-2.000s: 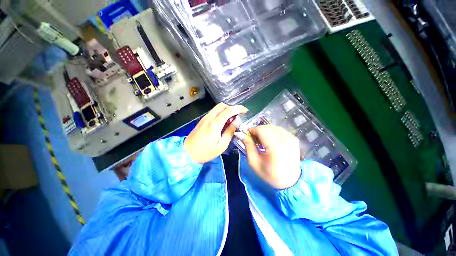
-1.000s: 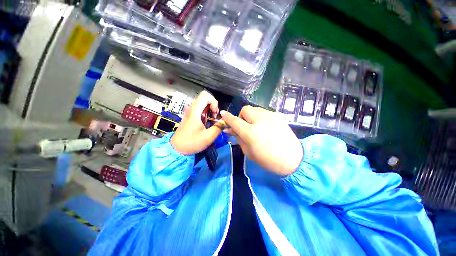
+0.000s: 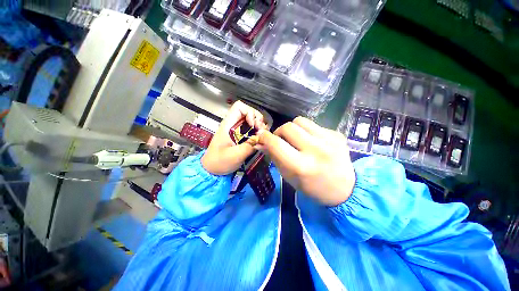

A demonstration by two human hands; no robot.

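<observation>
My left hand [image 3: 229, 142] holds an open flip phone in front of my blue smock. Its dark-red keypad half [image 3: 260, 181] hangs down below the hand. Its display half [image 3: 243, 132], with a pale-yellow edge, shows between the fingers. My right hand [image 3: 310, 158] has its thumb and fingertips closed together at the phone's display end. Whether they pinch a small part there is too small to tell.
A tall tray stack [image 3: 310, 85] with some red-edged phones stands ahead. A blister tray [image 3: 411, 149] with several phones lies on the green mat at right. At left are the pale machine [image 3: 105, 74], its white cylinder [image 3: 122, 159] and a fixtured phone's red keypad [image 3: 196, 134].
The view has swung, so the machine's tall body now shows at left and the trays sit differently. The phone's keypad half now shows hanging below my left hand. Both hands stay together at the phone.
</observation>
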